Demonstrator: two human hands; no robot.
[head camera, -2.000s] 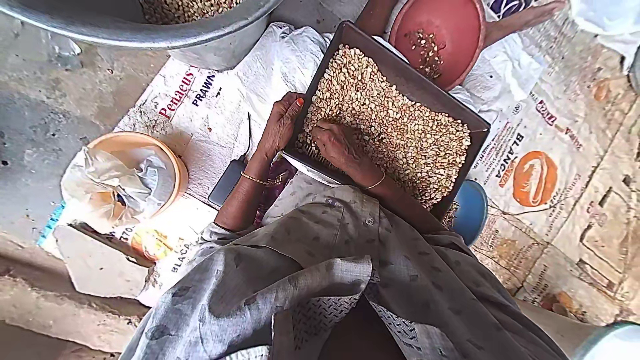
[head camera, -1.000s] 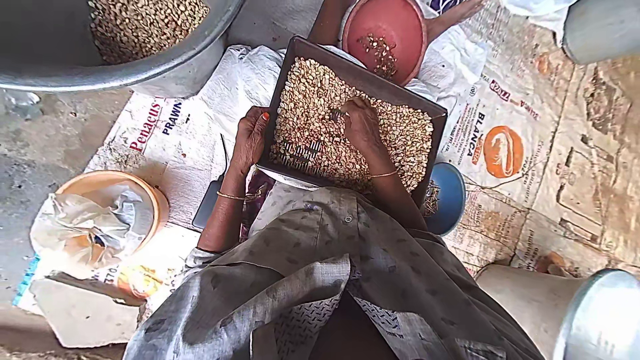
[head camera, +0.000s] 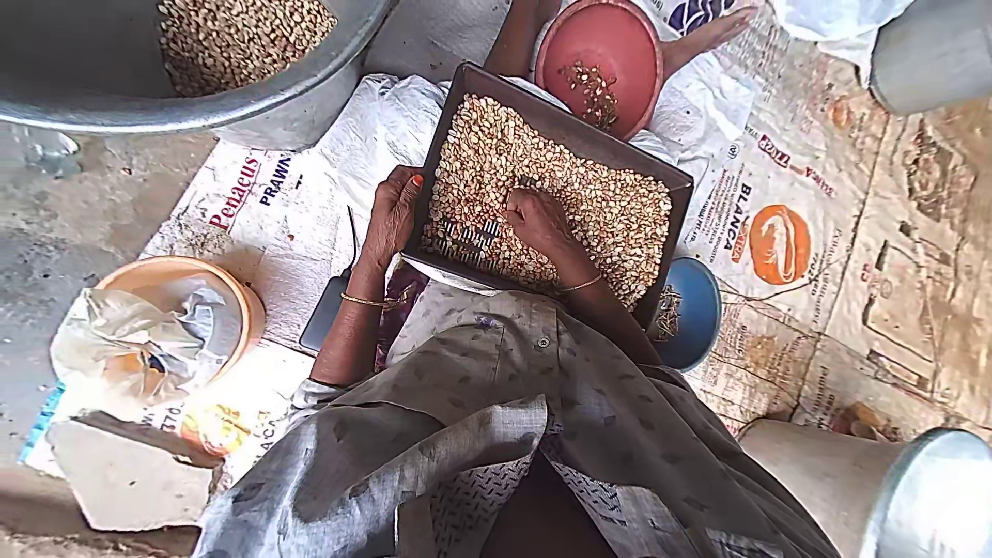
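A dark rectangular tray (head camera: 680, 225) with a slotted bottom lies across my lap, tilted in the view. Pale and reddish split nuts or seeds (head camera: 488, 147) cover most of it, and slots show at its lower left. My left hand (head camera: 395, 208) grips the tray's left wall, thumb on the rim. My right hand (head camera: 539, 221) is curled down on the nuts near the tray's middle; whether anything is between its fingers is hidden. Beyond the tray a red bowl (head camera: 570, 43) holds some small brownish pieces. At the right a blue bowl (head camera: 701, 310) holds thin bits.
A large metal basin (head camera: 310, 116) with more nuts stands at the upper left. An orange tub (head camera: 252, 310) with plastic bags is at the left, near a dark flat device (head camera: 325, 310). Printed sacks (head camera: 837, 232) cover the floor. Metal vessels (head camera: 821, 465) stand at the right.
My right hand has moved from the tray's left part, near my left hand, to its middle. Slots at the tray's lower left show more than two seconds ago. My left hand stays on the tray's edge.
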